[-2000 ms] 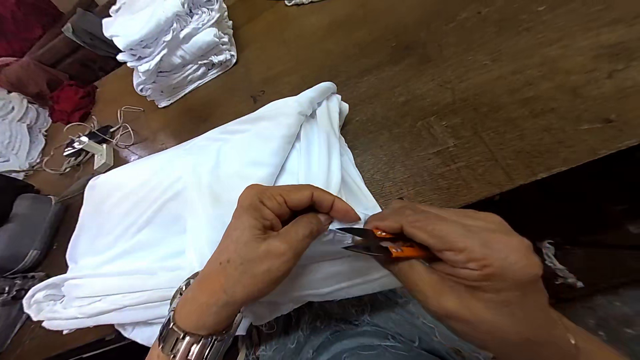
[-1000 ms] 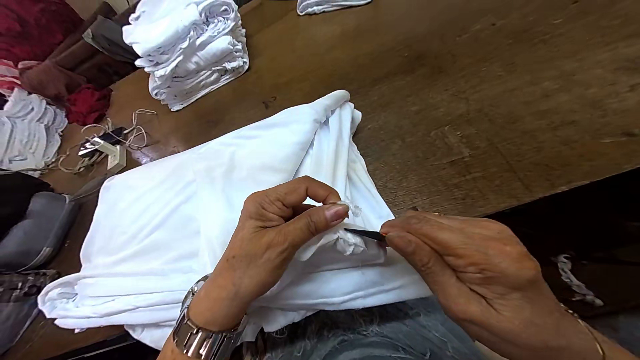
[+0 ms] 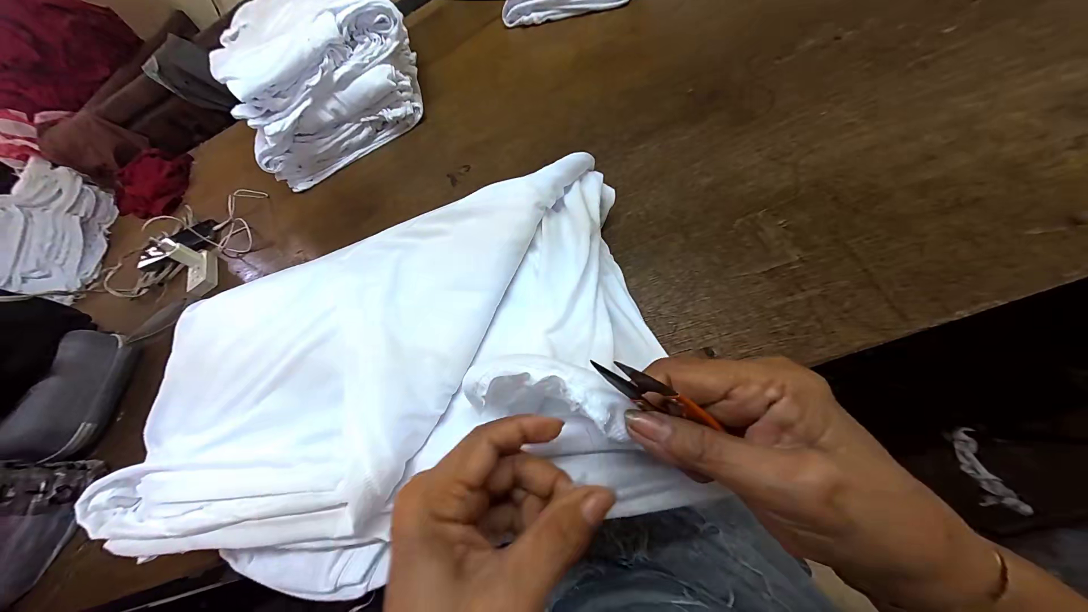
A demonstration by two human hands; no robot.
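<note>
White knit garments (image 3: 340, 340) lie folded in a stack at the table's near edge, partly over my lap. A gathered, curled edge of white fabric (image 3: 552, 387) stands up near the stack's right side. My right hand (image 3: 748, 442) holds orange-handled thread snips (image 3: 659, 395), their dark blades apart and pointing up-left beside that edge; the thumb touches or nearly touches the fabric. My left hand (image 3: 501, 518) is just below the curled edge, its fingers bent and apart, with nothing seen between them.
A tall pile of folded white cloth (image 3: 331, 85) stands on the wooden table (image 3: 807, 170). At the left are a white plug adapter with cables (image 3: 200, 268), red cloth (image 3: 153, 183), a grey cushioned item (image 3: 68, 395) and more white cloth (image 3: 51, 229). A white scrap (image 3: 986, 472) lies lower right.
My left hand has let go of the fabric edge and moved down toward me. The snips' two blades now show apart; one second ago only a dark tip showed at the fabric.
</note>
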